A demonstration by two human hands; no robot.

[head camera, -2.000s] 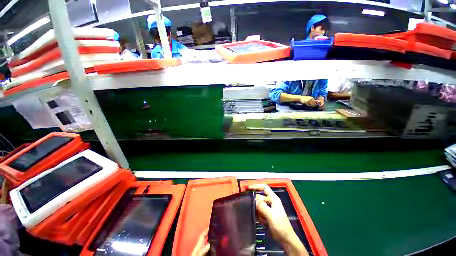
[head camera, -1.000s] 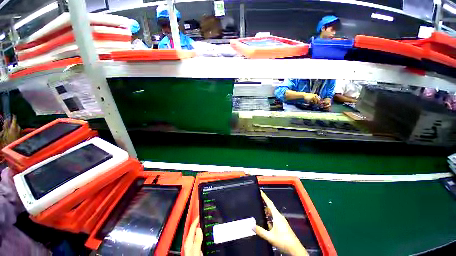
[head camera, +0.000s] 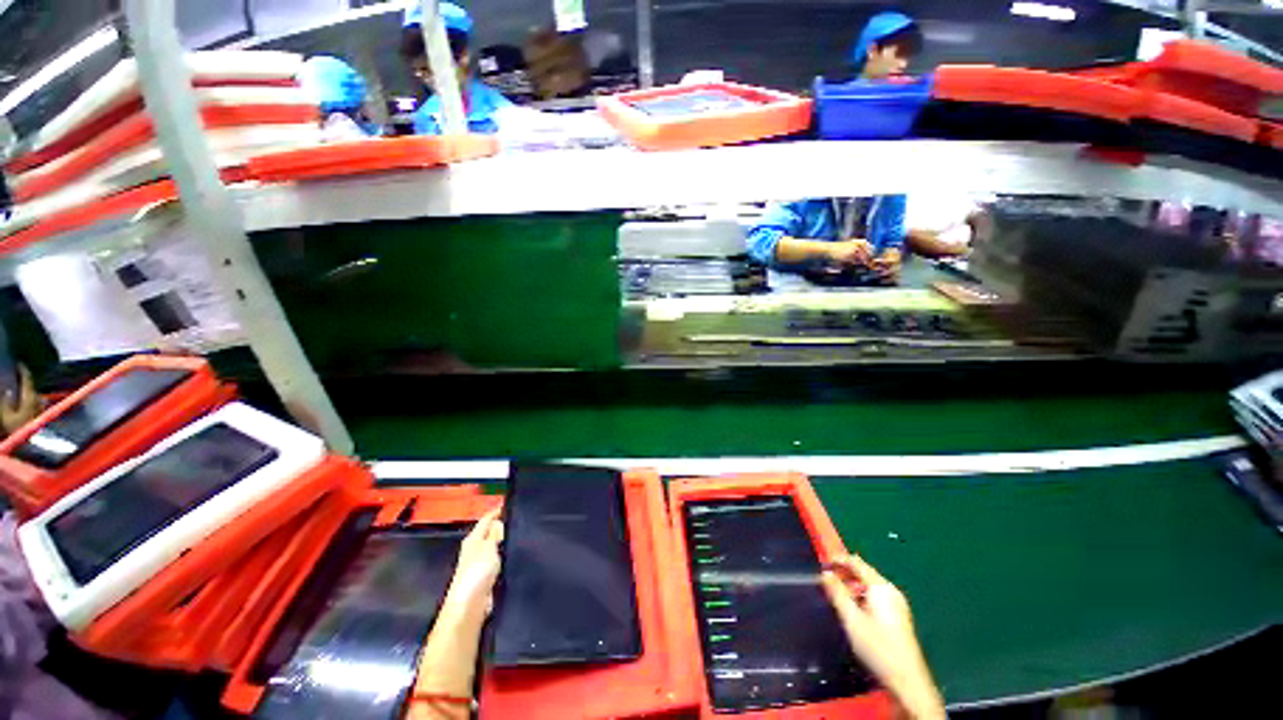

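A tablet with a dark screen (head camera: 566, 563) lies tilted over the middle orange tray (head camera: 654, 563). My left hand (head camera: 476, 563) grips its left edge. A second tablet (head camera: 753, 598), with lines of green text on black, lies in the right orange tray (head camera: 813, 509). My right hand (head camera: 875, 619) is at that tablet's right edge, fingertips bent together; a small dark spot shows at them, and I cannot tell whether they hold something. Another tablet (head camera: 369, 619) lies in an orange tray on the left, with glare on its screen.
Leaning orange trays with a white tray (head camera: 64, 580) on top stand at the left. A metal post (head camera: 232, 267) rises behind them. A white shelf (head camera: 535, 180) crosses above the green belt (head camera: 1041, 563), holding trays and a blue bin (head camera: 870, 110). A person's hands work beyond.
The tablet in my hands has moved left over the middle tray and its screen has gone dark. My right hand has left it for the right tray's tablet, which now shows green text.
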